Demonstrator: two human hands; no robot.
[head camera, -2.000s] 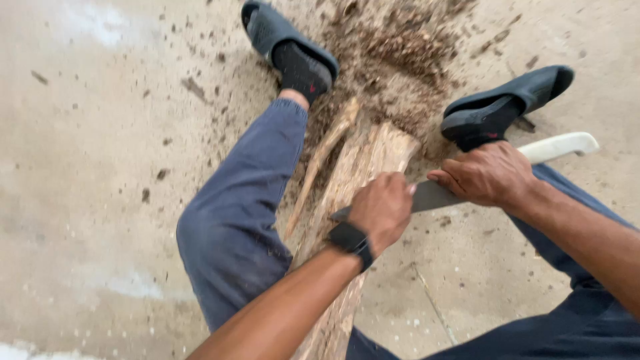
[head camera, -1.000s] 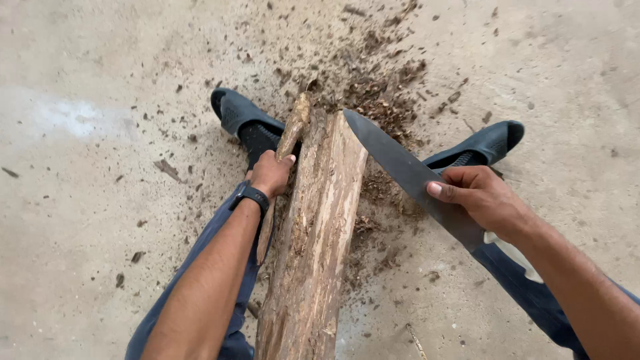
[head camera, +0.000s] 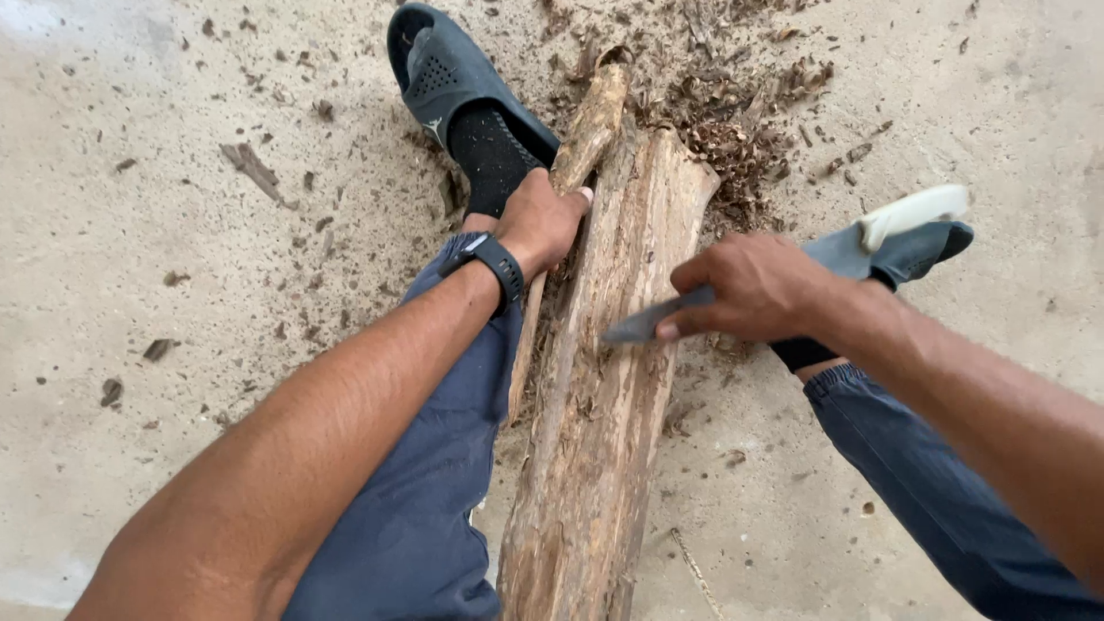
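Observation:
A long, rough wooden slab (head camera: 604, 414) lies lengthwise between my legs. My left hand (head camera: 542, 220), with a dark watch on the wrist, grips a narrower strip of wood (head camera: 595, 121) along the slab's left side. Over the slab's right edge, my right hand (head camera: 750, 285) holds a large knife (head camera: 651, 321) by its blade. The knife's tip points left, over the face of the slab; whether it touches the wood I cannot tell. Its white handle (head camera: 914, 211) sticks out to the upper right, above my right foot.
Bark crumbs and wood shavings (head camera: 742, 129) are heaped past the slab's far end on the concrete floor (head camera: 216, 345). My feet, in dark slides (head camera: 440, 73), stand on either side. A loose bark piece (head camera: 252, 171) lies at the left, and a thin twig (head camera: 697, 573) at the lower right.
Two seconds ago both hands were on the knife over the slab; my left hand has since gone to the strip. Since one second ago the knife has turned, its tip now pointing left.

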